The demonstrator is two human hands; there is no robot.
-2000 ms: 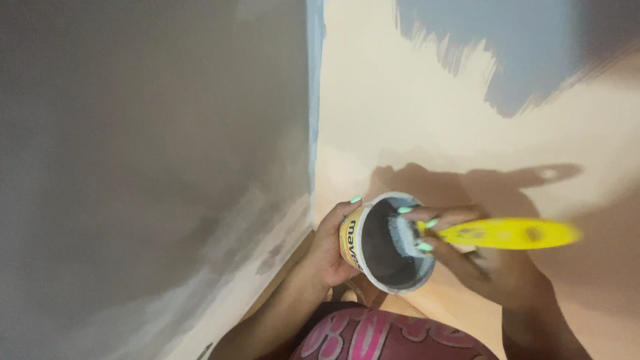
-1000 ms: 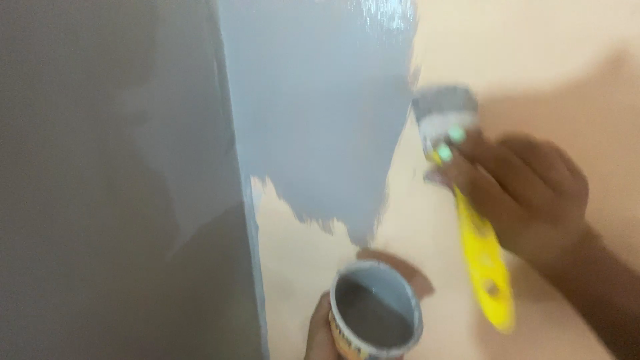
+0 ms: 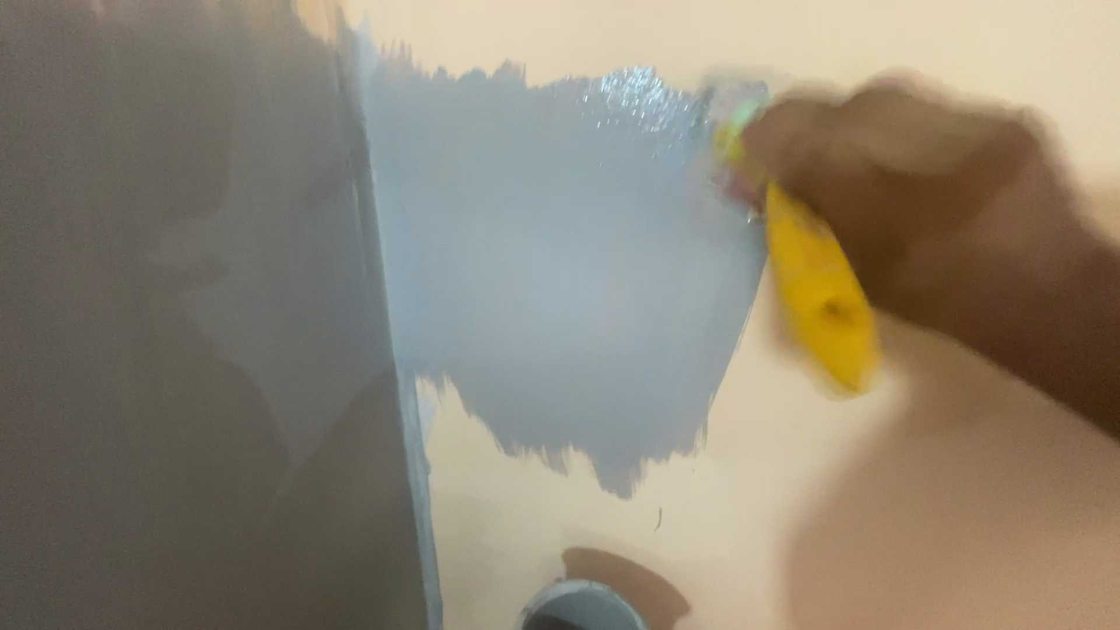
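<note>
My right hand (image 3: 910,175), blurred, is closed on a paintbrush with a yellow handle (image 3: 822,297). Its bristle end touches or nearly touches the upper right edge of a blue-grey painted patch (image 3: 560,254) on the cream wall; blur hides the exact contact. Wet paint shines just left of the brush. At the bottom edge of the view shows the rim of a paint tub (image 3: 582,595), dark inside. My left hand is out of view.
A grey-painted wall (image 3: 175,350) fills the left side and meets the cream wall (image 3: 542,516) at a corner lined with a blue-grey strip (image 3: 420,525). Shadows of the arm and tub fall on the cream wall.
Two seconds ago the brush was in the tub; it then rose to the wall beside the painted patch and is now at the patch's upper right edge. My left hand has left the view.
</note>
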